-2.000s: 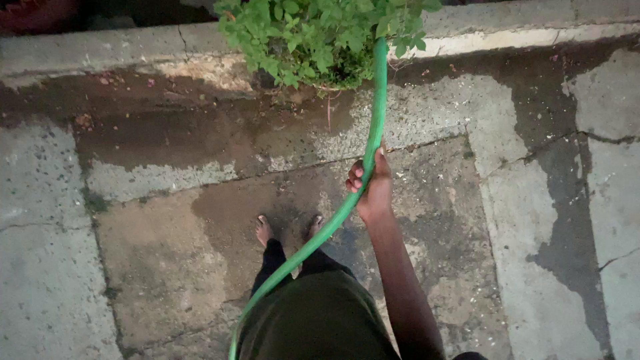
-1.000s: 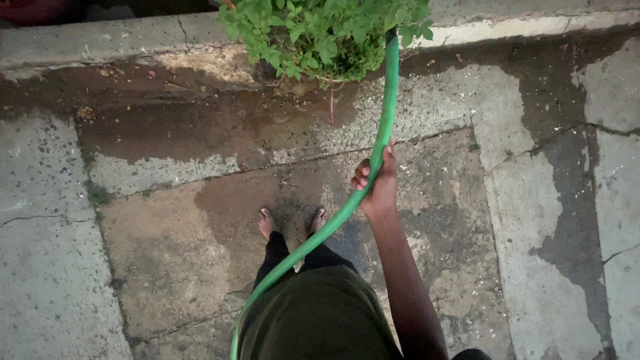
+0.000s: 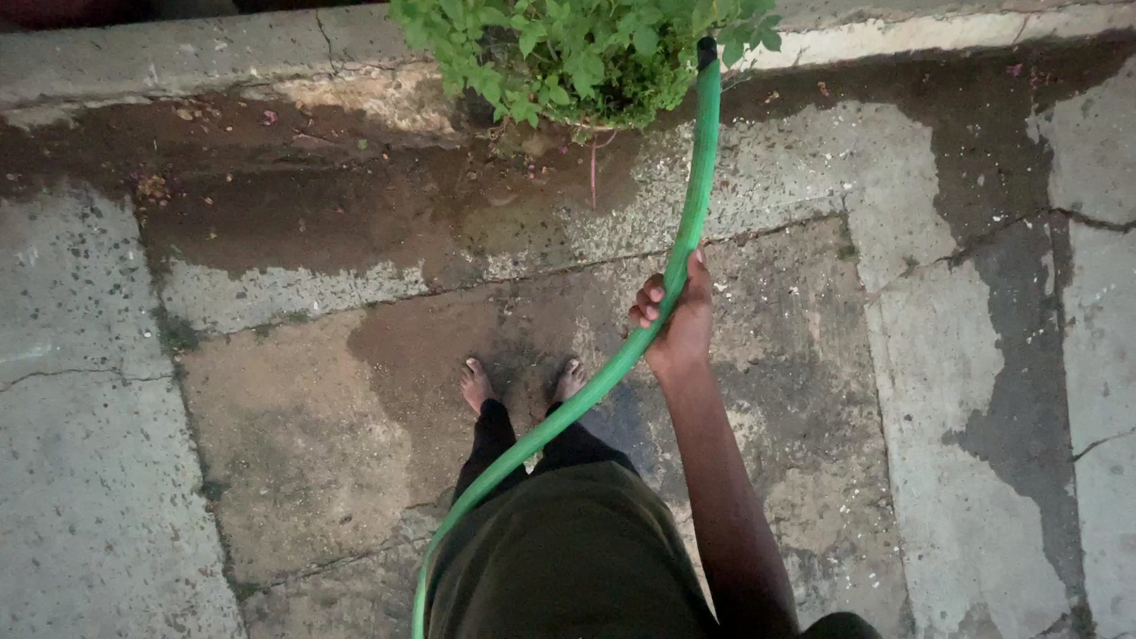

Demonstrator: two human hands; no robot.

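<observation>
My right hand [image 3: 682, 319] is wrapped around a green garden hose [image 3: 581, 399], thumb along its upper side. From the hand the hose curves up to its dark end [image 3: 706, 53], which lies over the right edge of a leafy green plant [image 3: 577, 53]. Below the hand it runs down across my legs and past the left side of my dark shirt, out of the bottom of the view. Whether water flows from the hose end cannot be made out. My left hand is not in view.
A low concrete ledge [image 3: 213, 53] runs along the top, behind the plant. Dark wet patches [image 3: 311, 213] and small fallen petals mark the ground below it. My bare feet [image 3: 477, 383] stand on cracked paving slabs [image 3: 284, 426].
The dark hose end now shows at the plant's right edge; two seconds ago leaves covered it. My right hand keeps its hold on the hose.
</observation>
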